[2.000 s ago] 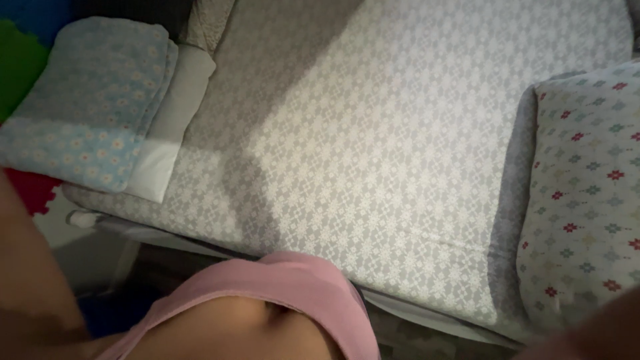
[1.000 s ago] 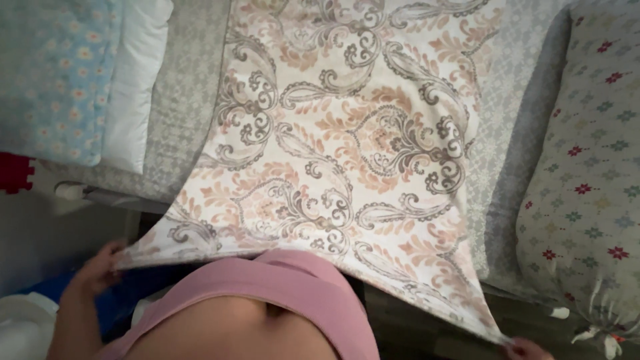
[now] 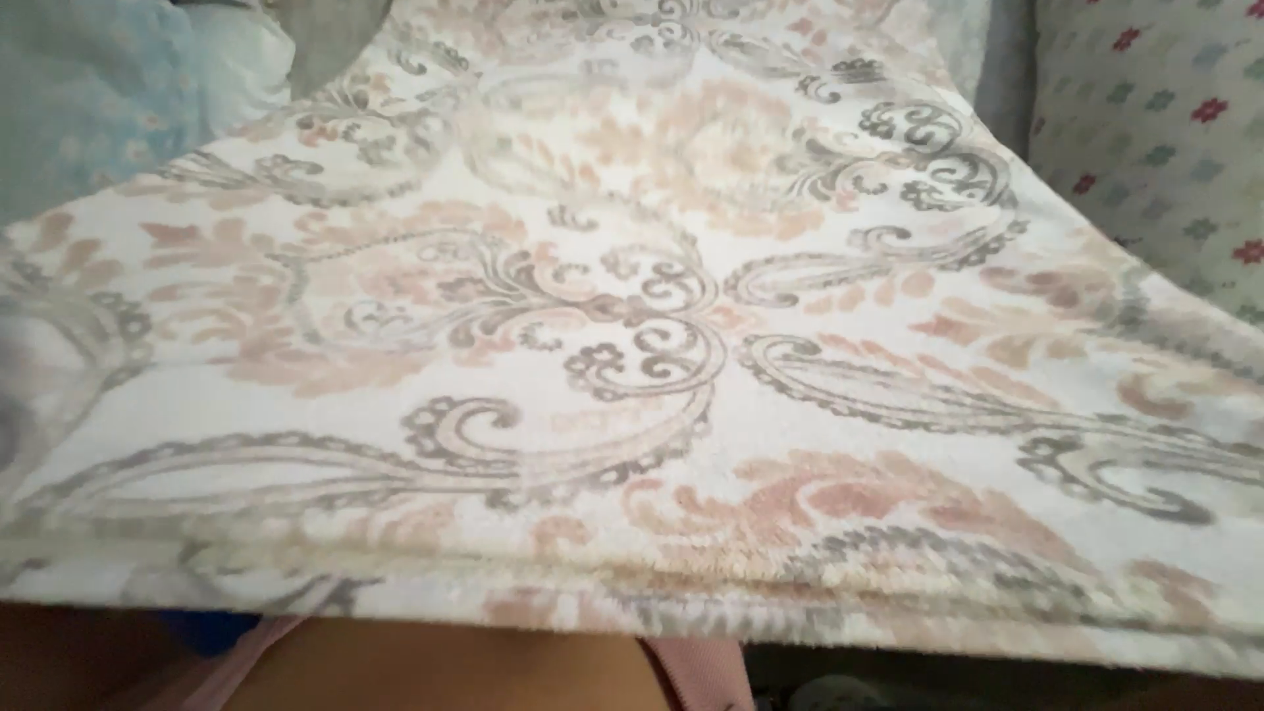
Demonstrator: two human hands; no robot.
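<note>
A white blanket with a grey and peach scroll pattern [image 3: 711, 395] fills most of the head view, stretched out away from my body. Its near hemmed edge runs taut across the lower part of the view, close to the camera. Neither of my hands can be seen; the blanket's near corners lie beyond the left and right borders, so what the hands hold is hidden. Beneath the near edge, part of a pink garment [image 3: 699, 673] and bare skin show.
At the upper left lie a light blue flowered folded cloth [image 3: 89, 109] and a white pillow [image 3: 242, 64]. A white pillow with small red and green flowers [image 3: 1165, 128] is at the upper right. Something blue [image 3: 202, 630] shows below the blanket's edge.
The blanket's near edge has come up much closer to the camera. A second ago both hands held its near corners out to the sides; now they are out of view.
</note>
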